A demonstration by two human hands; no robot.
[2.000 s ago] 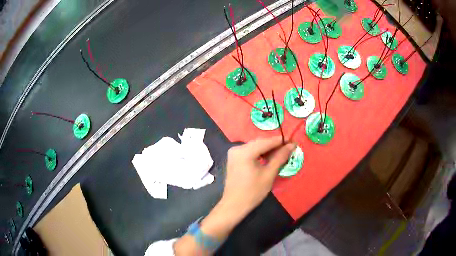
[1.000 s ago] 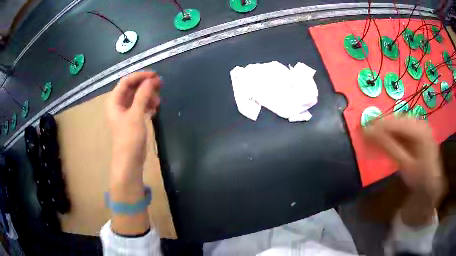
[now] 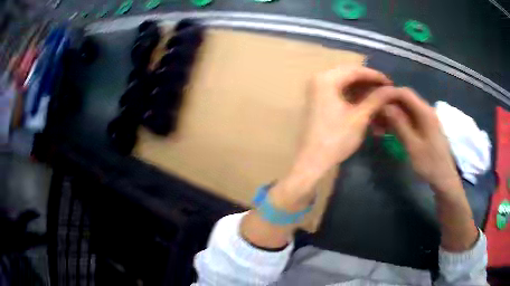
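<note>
My left hand [image 3: 344, 114], with a light blue strap on its wrist, is raised over the right edge of the cardboard sheet [image 3: 251, 106]. Its fingers are curled and meet the fingers of my right hand [image 3: 414, 125]. A green circuit board [image 3: 395, 146] shows blurred just below the fingers of my right hand, which appears to hold it. Its wires cannot be made out, and what lies between the fingertips is hidden. Whether my left hand grips anything does not show.
Two rows of black housings [image 3: 170, 78] stand at the cardboard's left side. A crumpled white wipe [image 3: 464, 139] lies right of my right hand. The red mat [image 3: 500, 240] is at the right edge. Green boards [image 3: 417, 30] lie on the conveyor beyond the metal rail [image 3: 313, 31].
The view has swung left. My right hand has left the red mat and come together with my left hand, with a green board now showing under its fingers.
</note>
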